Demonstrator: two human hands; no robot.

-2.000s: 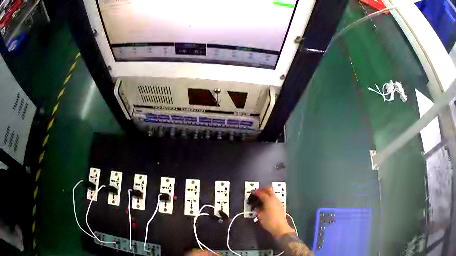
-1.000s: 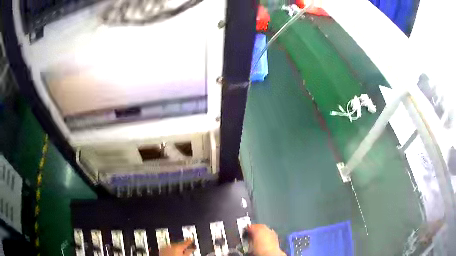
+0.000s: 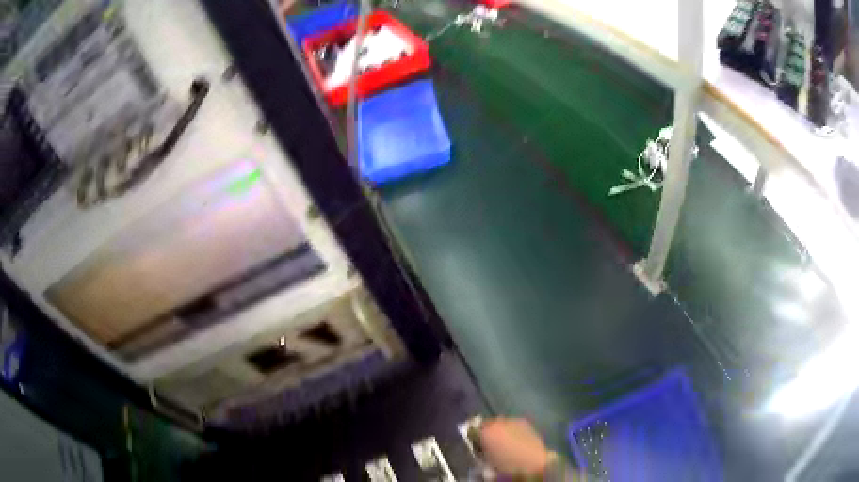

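Note:
My right hand (image 3: pixel 511 446) is at the bottom centre, blurred, at the rightmost white test socket (image 3: pixel 470 435) on the black shelf (image 3: pixel 396 425). Its fingers cover part of that socket, and whether they hold an adapter cannot be told. More white sockets (image 3: pixel 429 456) stand in a row to its left, cut off by the bottom edge. A blue tray (image 3: pixel 673 428) lies just right of my right hand, with small dark adapters along its left side. My left hand is not in view.
The tilted test rack with its pale monitor (image 3: pixel 198 259) fills the left. Behind it stand a red bin (image 3: pixel 414 71) with white items and a blue tray (image 3: pixel 405 132). White corded items (image 3: pixel 650 160) lie near an upright post (image 3: pixel 672 207). A white bench (image 3: pixel 786 122) runs along the right.
The view has swung right and tilted, bringing the red bin and the far blue tray into view. My left hand has dropped out of the picture. My right hand stays around the rightmost socket.

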